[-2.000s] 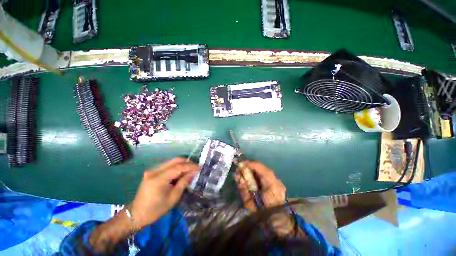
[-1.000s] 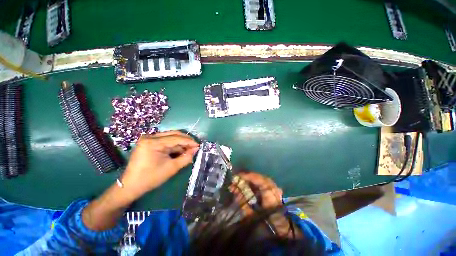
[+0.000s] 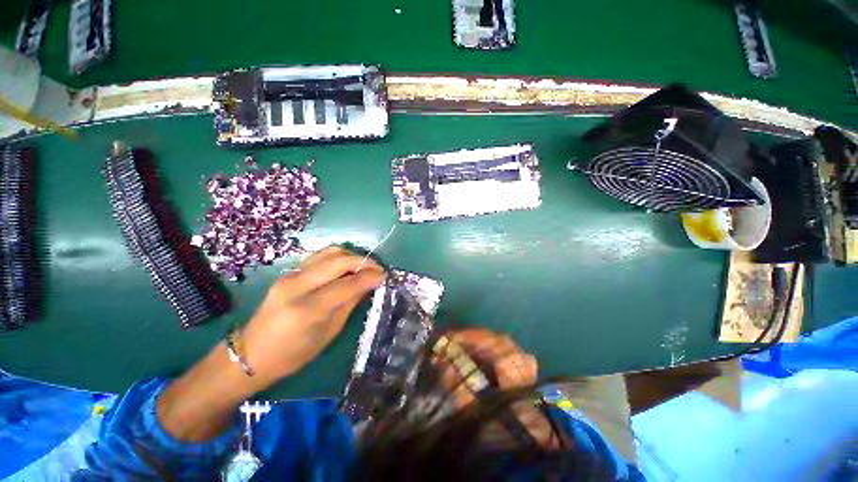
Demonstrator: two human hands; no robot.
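Note:
A phone assembly (image 3: pixel 393 325) lies tilted on the green bench in front of me, its lower end hidden by my hair. My left hand (image 3: pixel 315 306) is at its upper left corner, with fingertips pinched on a thin pale solder wire (image 3: pixel 381 247) that sticks up past them. My right hand (image 3: pixel 489 362), partly covered by hair, holds a soldering iron (image 3: pixel 461 361) by its tan handle, right of the assembly. The iron's thin tip points toward the assembly's upper end; whether it touches is unclear.
A second assembly (image 3: pixel 468 182) lies beyond, another (image 3: pixel 301 105) on the rail (image 3: pixel 527 95). Left are a pink-purple component heap (image 3: pixel 259 215) and dark ribbed rows (image 3: pixel 155 240). Right are a fan guard (image 3: pixel 659 177), white cup (image 3: pixel 750 221) and wooden board (image 3: pixel 748 299). Assemblies lie on the belt (image 3: pixel 611 38).
Since the first frame, my left hand has moved up to the assembly's upper end. The held assembly has turned more upright. The view has shifted slightly.

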